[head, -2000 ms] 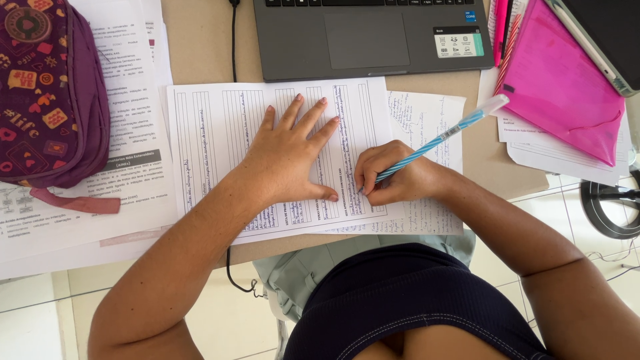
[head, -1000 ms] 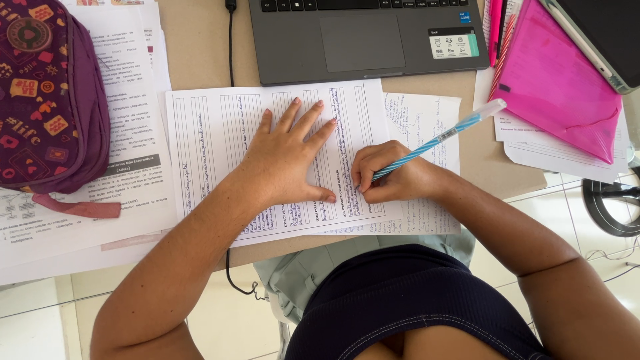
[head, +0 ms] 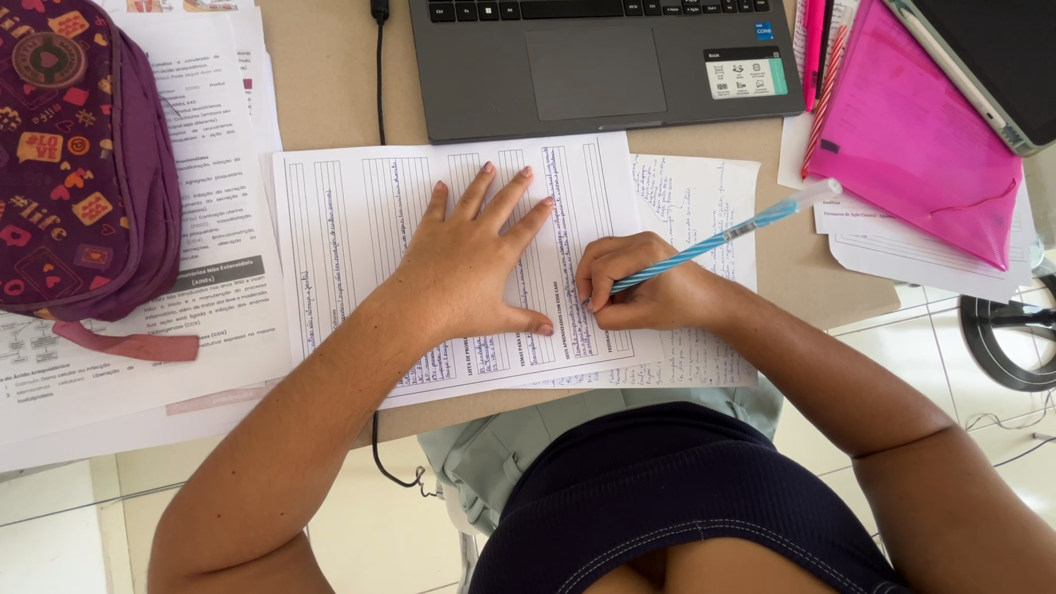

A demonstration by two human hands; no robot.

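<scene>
A printed form with ruled lines and blue handwriting (head: 379,198) lies turned sideways on the table. My left hand (head: 470,264) rests flat on it, fingers spread, holding nothing. My right hand (head: 635,285) grips a blue-and-white striped pen (head: 701,245), its tip down at the written lines near the form's right part; my fingers partly hide the tip. Under the form's right side lies a handwritten sheet (head: 722,206), partly covered by my right hand and wrist.
Beyond the form stands a grey laptop (head: 478,82) with a black cable (head: 380,74) beside it. A purple pencil case (head: 140,181) sits on printed sheets (head: 214,330) at left. At right lie a pink plastic envelope (head: 916,132), a red striped pen (head: 823,107) and a tablet (head: 990,49).
</scene>
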